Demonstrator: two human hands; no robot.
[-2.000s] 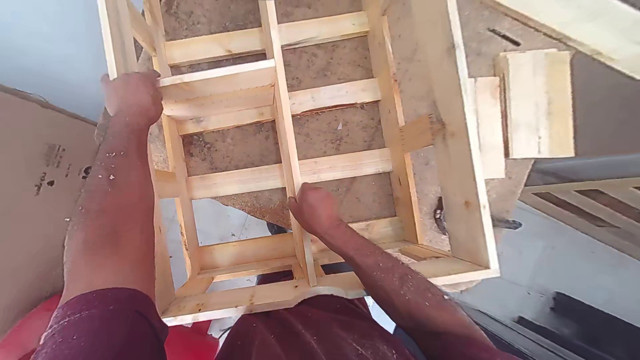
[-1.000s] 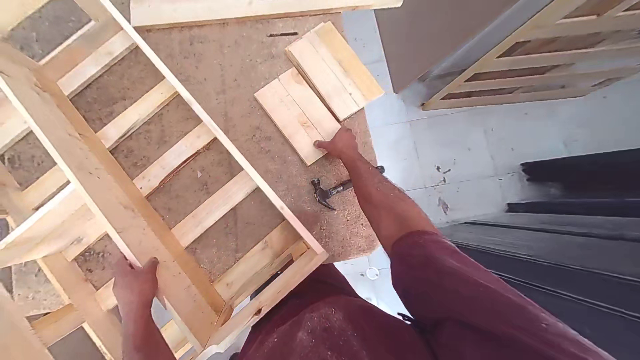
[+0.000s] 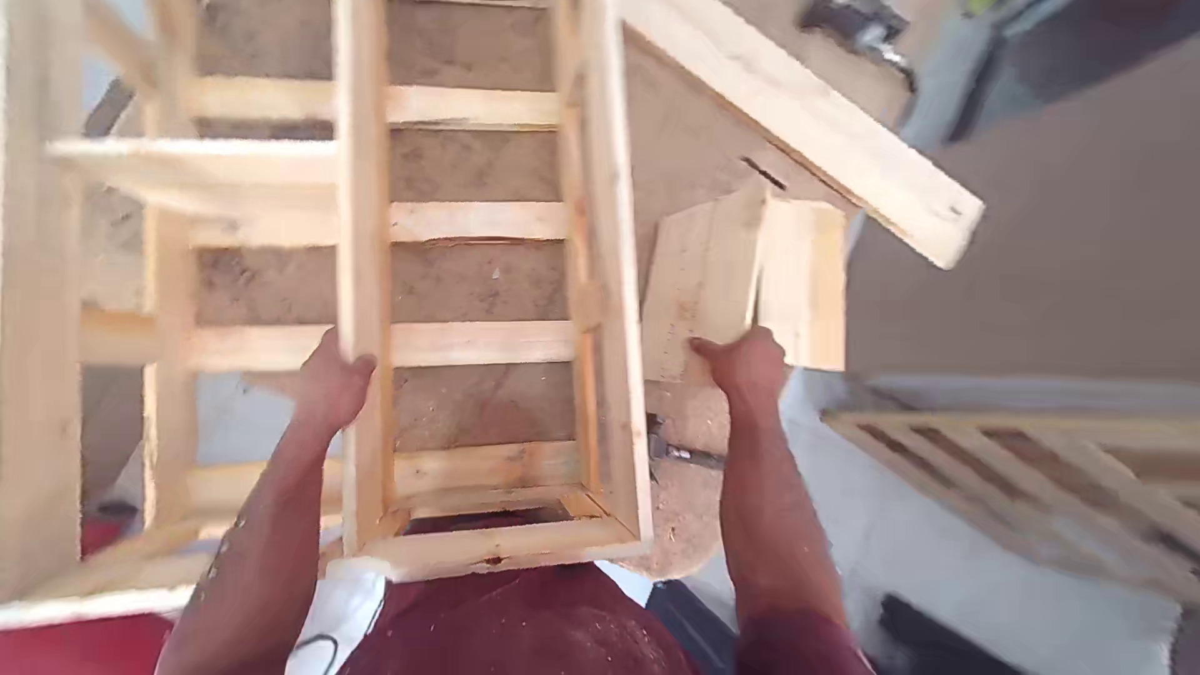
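A pale wooden frame with slats [image 3: 478, 344] lies in front of me, on the left and middle of the brown work surface. My left hand [image 3: 335, 380] grips the lower part of its long middle board [image 3: 361, 272], thumb on the near face. To the right of the frame, my right hand [image 3: 747, 367] holds the near edge of a short wooden panel [image 3: 705, 272], which is tilted up. A second short panel [image 3: 804, 281] lies beside it on the right, partly under or against it. A hammer [image 3: 680, 454] rests on the work surface between the frame and my right forearm.
A long board [image 3: 806, 122] lies diagonally at the upper right. A dark tool [image 3: 858, 23], blurred, sits at the far edge of the surface. Another slatted wooden frame [image 3: 1012, 469] is at the right, over the pale floor. Dark objects [image 3: 937, 642] lie at the lower right.
My right hand, on the frame's middle board two seconds ago, went to the short panels and has now raised one off the surface. My view has swung right and back.
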